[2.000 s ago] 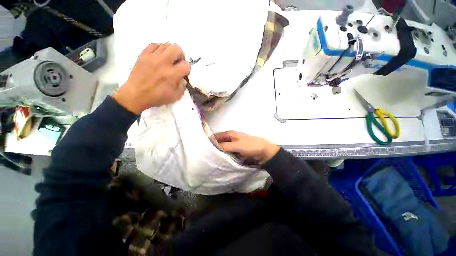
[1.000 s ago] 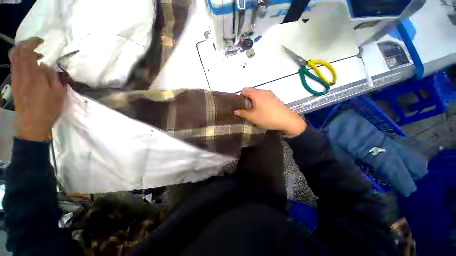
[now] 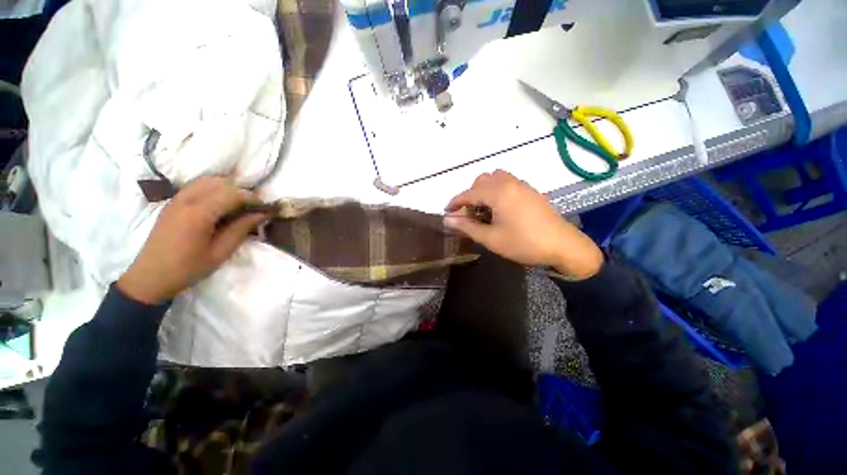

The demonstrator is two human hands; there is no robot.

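The jacket's white padded lining [image 3: 172, 79] heaps at the left and hangs over the table's front edge. A strip of brown plaid cloth [image 3: 345, 243] is stretched between my hands. My left hand [image 3: 200, 237] pinches its left end, beside the white lining. My right hand [image 3: 511, 223] pinches its right end between thumb and fingers. A small plain brown tab [image 3: 156, 190] and a thin dark loop show on the lining, left of my left hand. More plaid [image 3: 302, 56] lies along the lining at the back.
The sewing machine's needle area [image 3: 418, 85] stands behind my hands. Scissors [image 3: 583, 139] with green and yellow handles lie on the table, right of the needle. A blue crate [image 3: 692, 325] with blue-grey garments [image 3: 720, 278] is on the floor at right. A ruler-marked edge borders the table.
My left hand has moved right and slightly down, closer to my right hand, and the plaid span between them is shorter. The view swung right, then moved little over the last second.
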